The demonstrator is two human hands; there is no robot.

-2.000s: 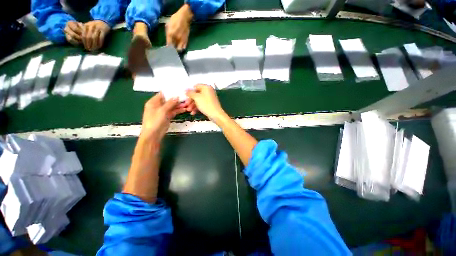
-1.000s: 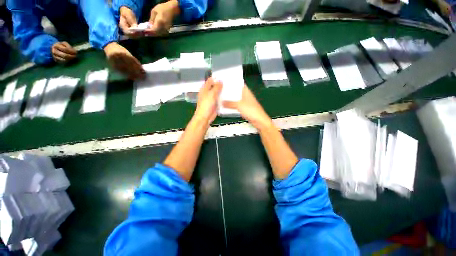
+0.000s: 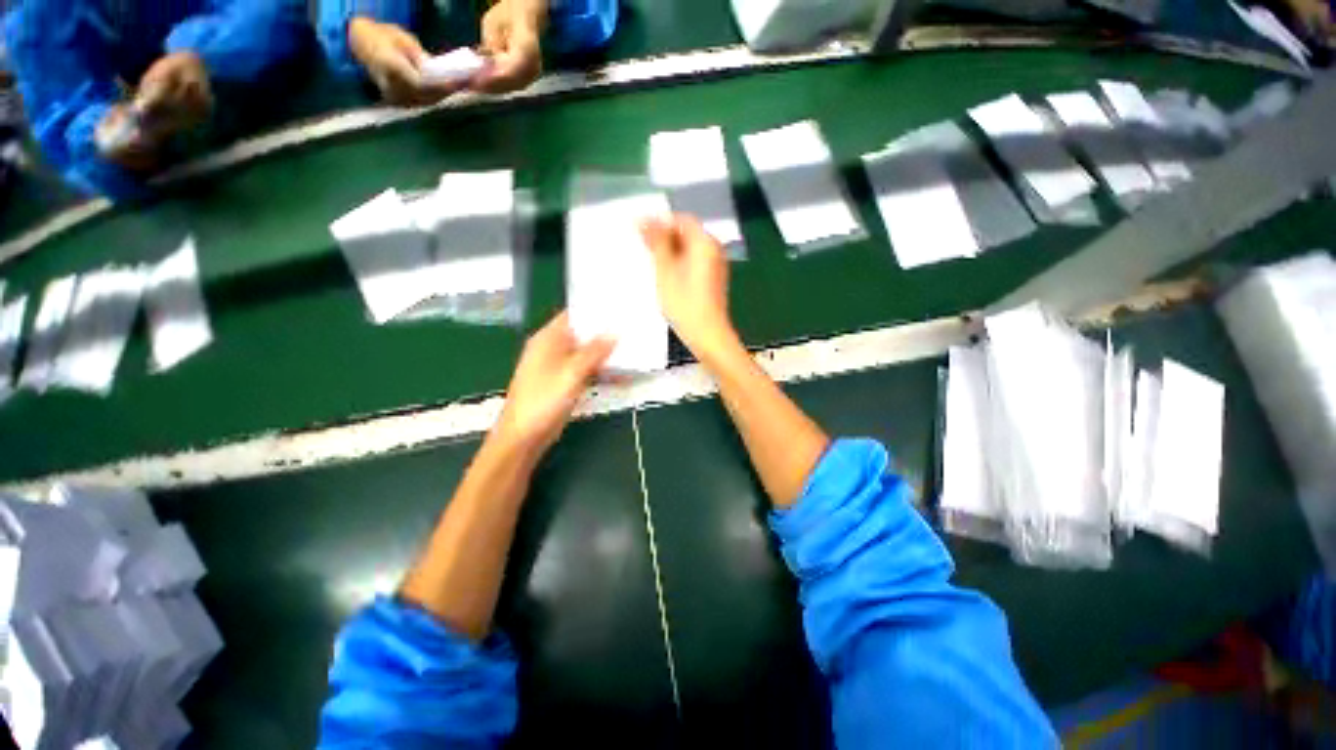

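A white packed piece [image 3: 613,279] with a greyish clear edge at its top is held over the near side of the green conveyor belt [image 3: 440,359]. My left hand [image 3: 553,378] grips its lower left corner. My right hand [image 3: 689,279] is at its upper right edge, fingers on its face. Other packed pieces [image 3: 476,235] lie to its left, overlapping, with clear rims showing. More packed pieces [image 3: 799,183] lie in a row to the right. Whether the held piece touches the belt I cannot tell.
A pile of packed pieces [image 3: 1048,440] is on the dark ledge [image 3: 762,615] at right. A leaflet stack [image 3: 103,615] is at far left. A slanting post [image 3: 1143,264] and a large bundle [image 3: 1289,352] are at right. Across the belt, people's hands [image 3: 506,44] hold small white items.
The belt pieces have shifted left. The held piece has moved left, and my right hand has moved up along its right edge. The hand reaching over the belt has drawn back.
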